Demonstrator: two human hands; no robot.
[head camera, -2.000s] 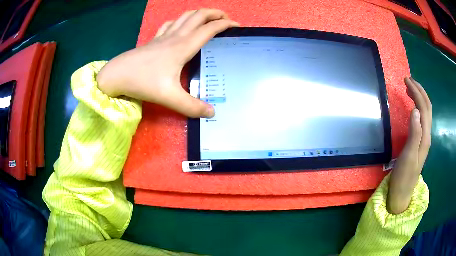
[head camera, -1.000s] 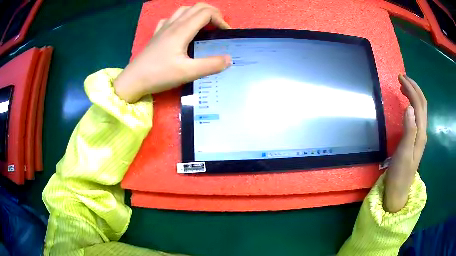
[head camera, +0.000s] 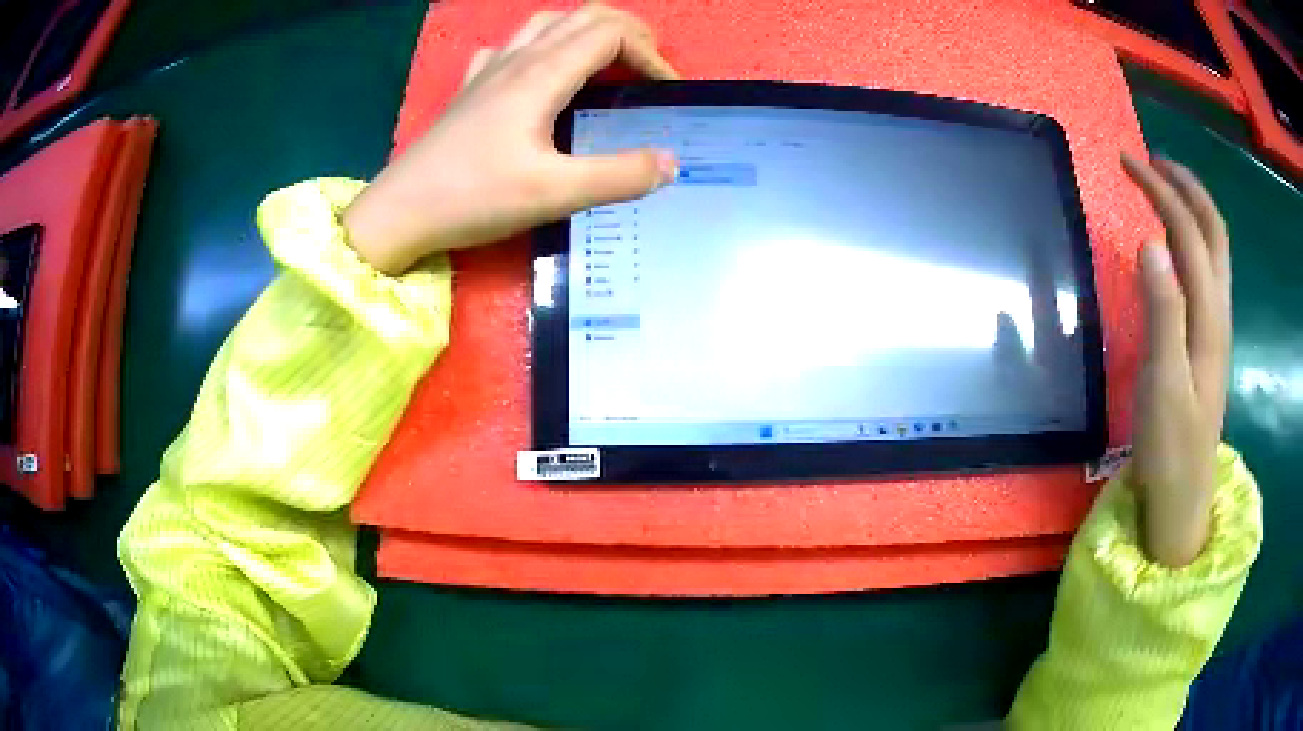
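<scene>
The tablet (head camera: 815, 460) lies flat on a red foam tray (head camera: 743, 511), with a second tray edge below. Its lit touchscreen (head camera: 857, 343) shows a white file window with a left list and one blue highlighted item near the top, under a white glare. My left hand (head camera: 500, 150) is spread over the tablet's upper left corner, thumb on the screen beside the highlighted item, fingertips at the top edge. My right hand (head camera: 1183, 343) is upright beside the tablet's right edge, holding nothing, fingers slightly apart. A barcode label (head camera: 560, 464) is at the tablet's lower left corner.
Stacked red foam trays (head camera: 89, 314) with a dark tablet stand at the left on the green tabletop (head camera: 686, 643). More red trays with dark tablets show at the upper right (head camera: 1193, 64) and upper left. Dark blue clothing (head camera: 50, 628) shows at both lower corners.
My left thumb has moved up from the left list to the file area, where an item is now highlighted. The list selection has moved lower. My right hand has shifted slightly up and its fingers have spread.
</scene>
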